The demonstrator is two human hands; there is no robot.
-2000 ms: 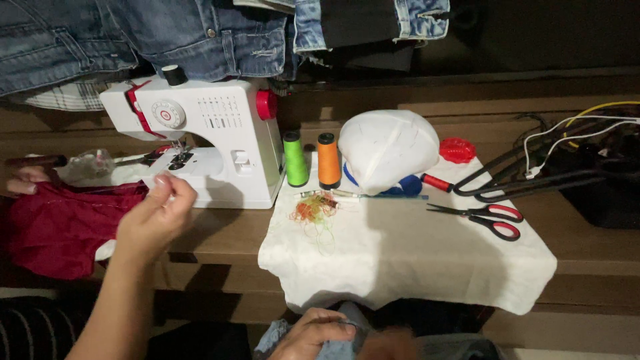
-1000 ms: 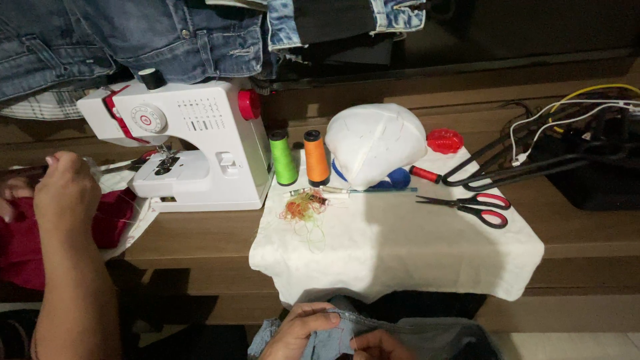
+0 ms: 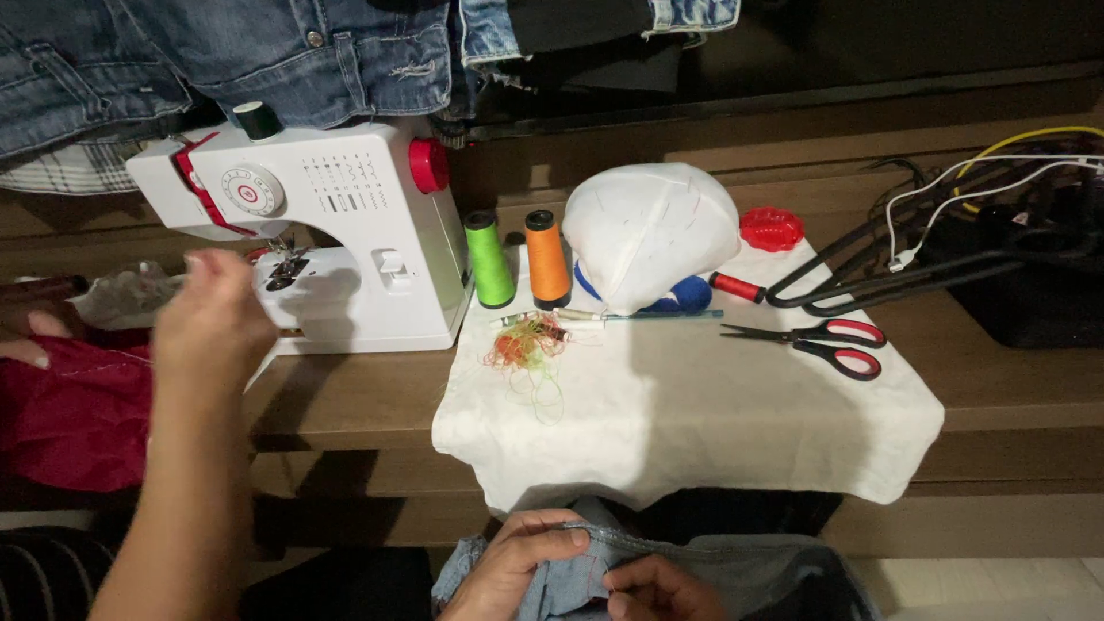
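Observation:
At the bottom centre my left hand grips the seam edge of a light blue denim garment. Just right of it, my right hand has its thumb and finger pinched at the denim, where a thin reddish thread shows; a needle is too small to make out. On the white cloth beyond lie tangled orange and green threads, scissors with red and black handles, and a red thread spool. Green and orange thread cones stand beside a white pincushion with pins.
A white sewing machine stands at the left. A co-worker's hand is raised before it, the other on dark red fabric. Jeans lie behind. Black metal bars and cables are at the right.
My right hand, blurred two seconds ago, is now close to the denim beside my left hand. The co-worker's raised hand has moved left and then back right toward the sewing machine.

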